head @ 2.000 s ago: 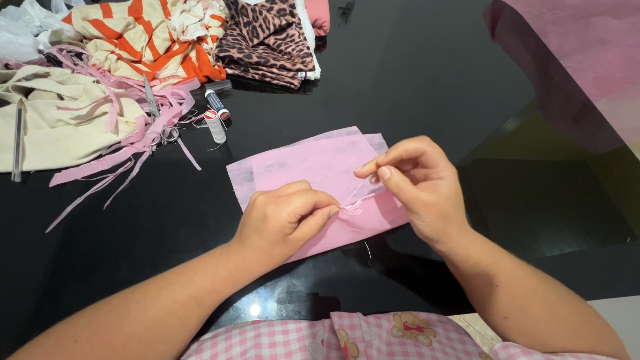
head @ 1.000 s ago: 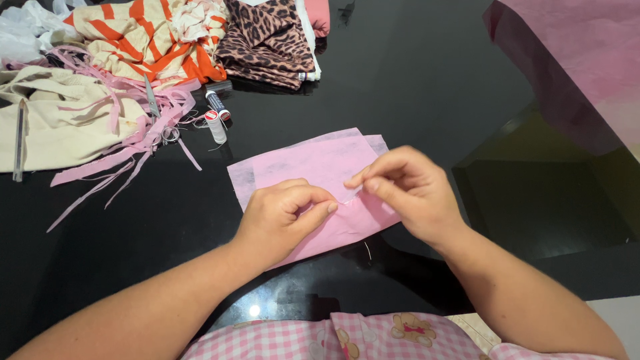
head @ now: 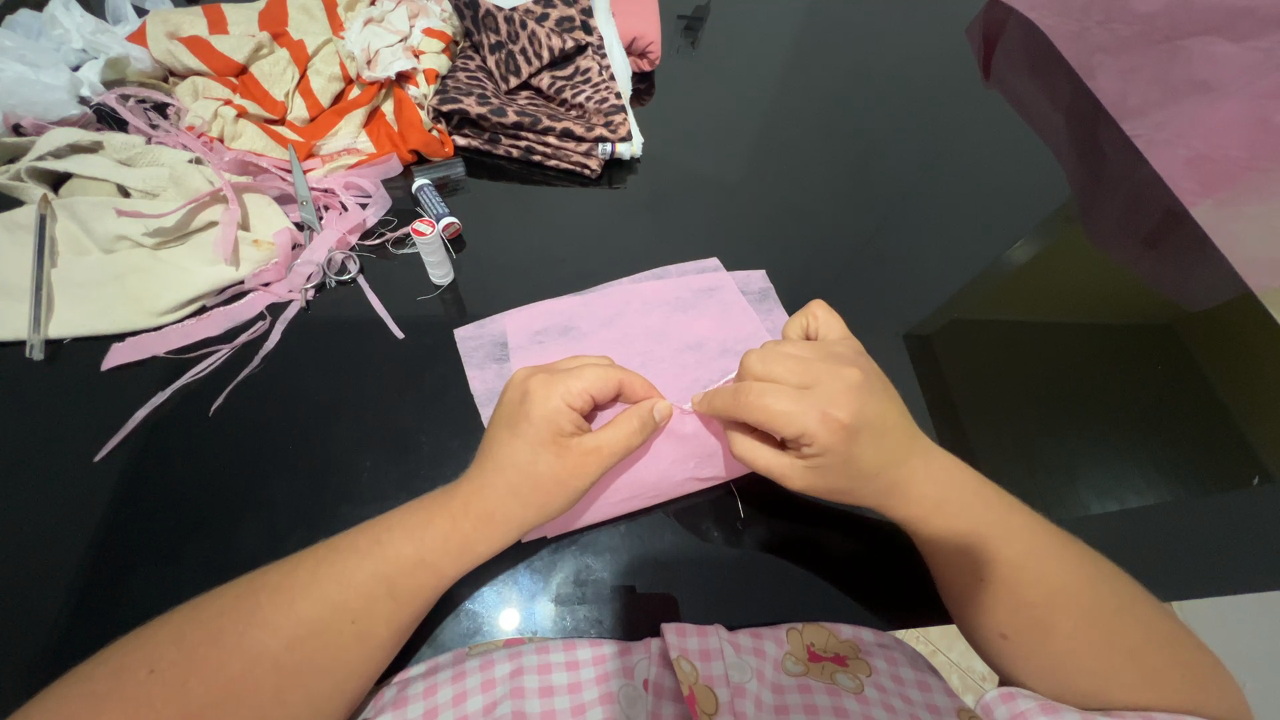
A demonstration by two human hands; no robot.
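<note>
Thin pink fabric [head: 620, 320], in overlapping layers, lies on the glossy black table in front of me. My left hand [head: 570, 430] pinches a small raised fold of it between thumb and forefinger. Just right of that pinch, my right hand [head: 820, 410] has its fingertips closed on the same fold, almost touching the left fingertips. A line of white thread shows along the fold by the right fingers, and a loose thread end [head: 738, 500] hangs past the fabric's near edge. Whether a needle is between the right fingers cannot be seen.
A white thread spool [head: 434, 255] and a dark-labelled spool [head: 436, 205] are beyond the fabric. Scissors [head: 305, 195] lie among pink strips [head: 190, 330] on cream cloth [head: 130, 250]. Orange-striped cloth [head: 290, 70] and folded leopard-print fabric [head: 540, 90] are farther back. Pink sheeting [head: 1170, 110] lies at right.
The right hand, earlier raised slightly with its fingertips above the fabric, is now lower and turned palm down, its fingertips on the fold. The left hand keeps its pinch in about the same place.
</note>
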